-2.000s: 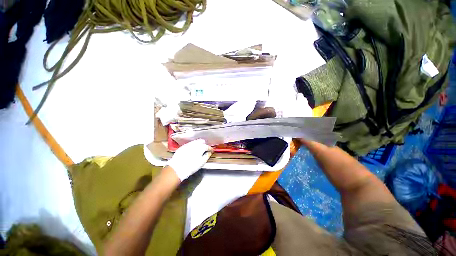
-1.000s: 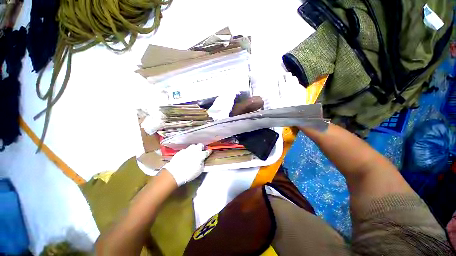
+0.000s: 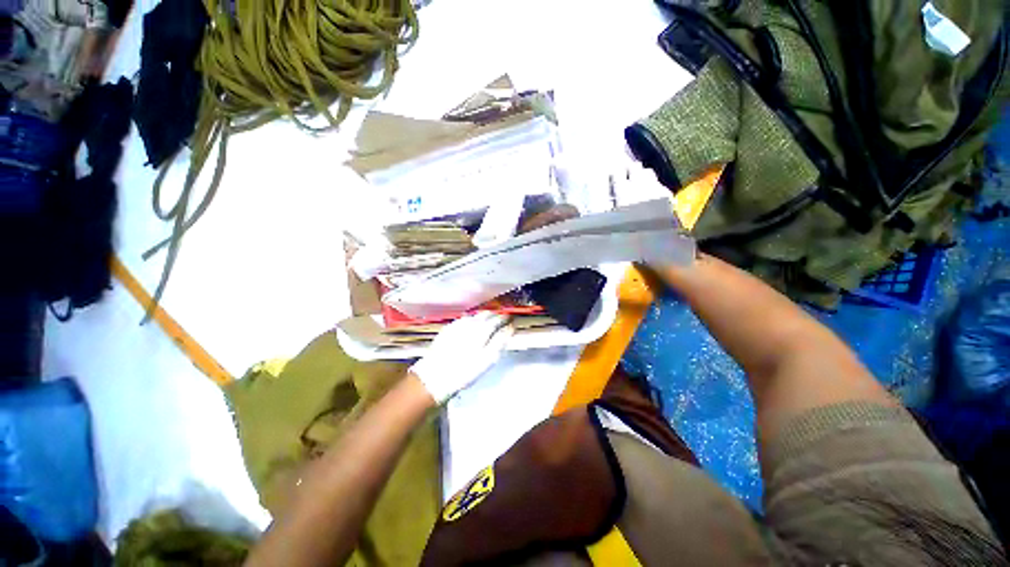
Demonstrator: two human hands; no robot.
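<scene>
A white basket (image 3: 604,329) holds stacked brown card (image 3: 415,144), papers (image 3: 471,177), a red item (image 3: 415,315) and a black piece (image 3: 573,297). Long grey strips (image 3: 521,264) lie slanted across it, their right end beyond its right side. My left hand (image 3: 460,357), in a white glove, is at the basket's near rim, fingertips by the red item; its grip is unclear. My right forearm reaches the strips' right end; the hand is hidden behind them or lost in the white glare. An olive garment piece (image 3: 294,415) lies under my left forearm.
A bundle of olive strands (image 3: 299,61) lies at the back left, by black cloth (image 3: 168,83). Olive jackets with black trim (image 3: 775,133) are piled at the right. The table's orange edge (image 3: 604,366) runs near my brown apron (image 3: 532,487). A blue crate (image 3: 903,277) stands on the floor.
The camera view has shifted. My left hand has moved slightly right along the basket's near rim. The strips' right end has shifted left relative to the basket.
</scene>
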